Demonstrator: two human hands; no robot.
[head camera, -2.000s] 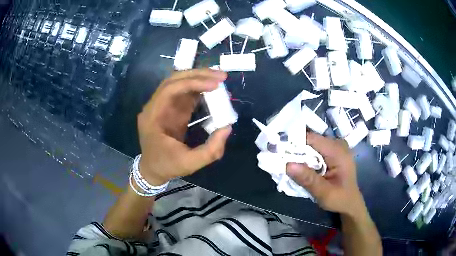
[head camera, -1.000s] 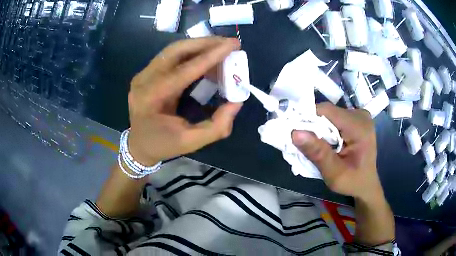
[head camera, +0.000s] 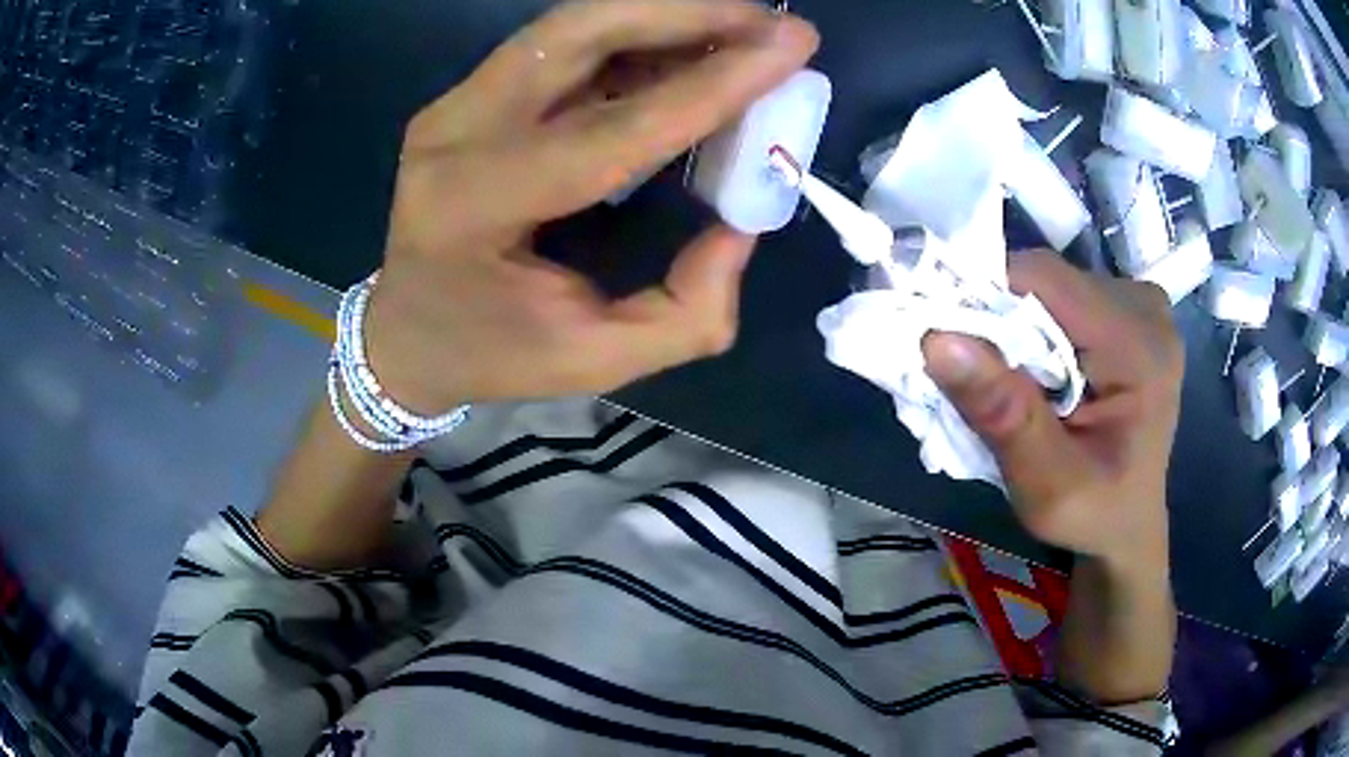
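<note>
My left hand (head camera: 577, 222) holds a white unit (head camera: 762, 155) between thumb and fingertips, with its end face turned to the right. A small red mark shows on that face. My right hand (head camera: 1073, 399) grips a bottle wrapped in crumpled white tissue (head camera: 947, 333); the bottle's body is mostly hidden. Its white tapered nozzle (head camera: 846, 215) points up and left, and its tip is at the unit's end face by the red mark. Whether any glue is coming out cannot be told.
Many loose white units (head camera: 1161, 133) with thin stems lie on the black bench (head camera: 740, 429) to the right. Shiny clear trays (head camera: 104, 237) are at the left. A red stool part (head camera: 999, 614) shows below the bench edge, near the striped shirt.
The unit has been turned so its end face shows, and the nozzle has come up to that face. Both hands now sit higher and further right in the picture.
</note>
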